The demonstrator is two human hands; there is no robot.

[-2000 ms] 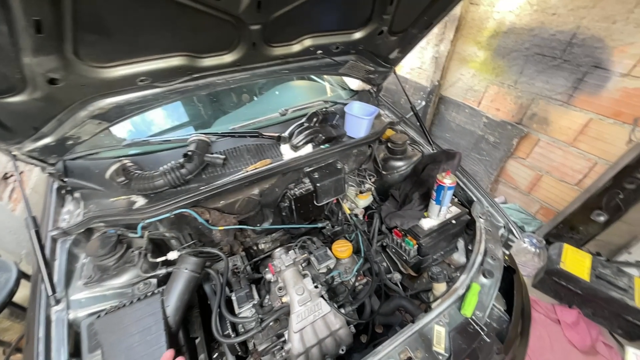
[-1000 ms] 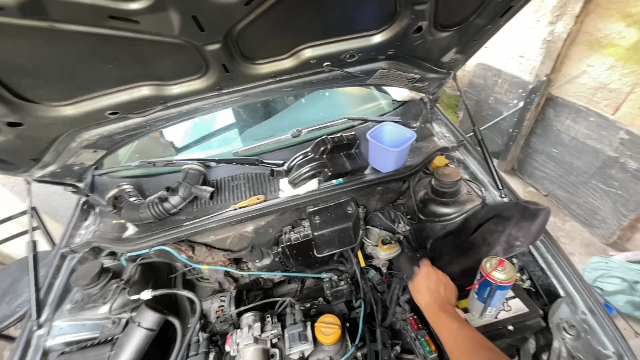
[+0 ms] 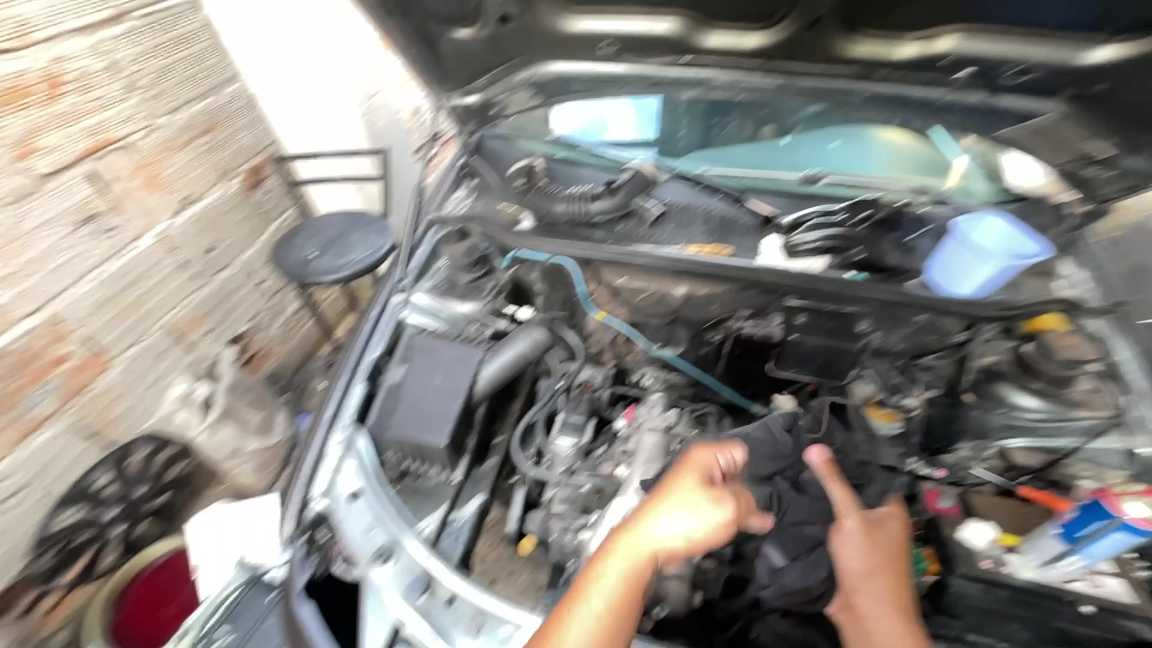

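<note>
Both my hands are over the engine bay, at a black cloth [image 3: 792, 504] that lies bunched on the engine's right part. My left hand [image 3: 697, 504] has curled fingers at the cloth's left side and seems to grip it, though blur hides the fingertips. At the right side, my right hand [image 3: 859, 531] has its thumb up against the cloth and its other fingers folded around some of it. A blue, white and red spray can [image 3: 1084, 535] is to the right of my right hand. The engine [image 3: 630, 468] shows left of the cloth.
A black air filter box [image 3: 427, 391] sits at the bay's left. Along the windshield base are a corrugated air hose [image 3: 585, 200], black plastic parts [image 3: 832, 229] and a light-blue plastic container [image 3: 985, 254]. A round stool [image 3: 333, 247] and a wheel cover [image 3: 117, 504] stand by the brick wall.
The black cloth, earlier on the right side of the bay, now lies over the engine, with both my hands at it. The view has swung left.
</note>
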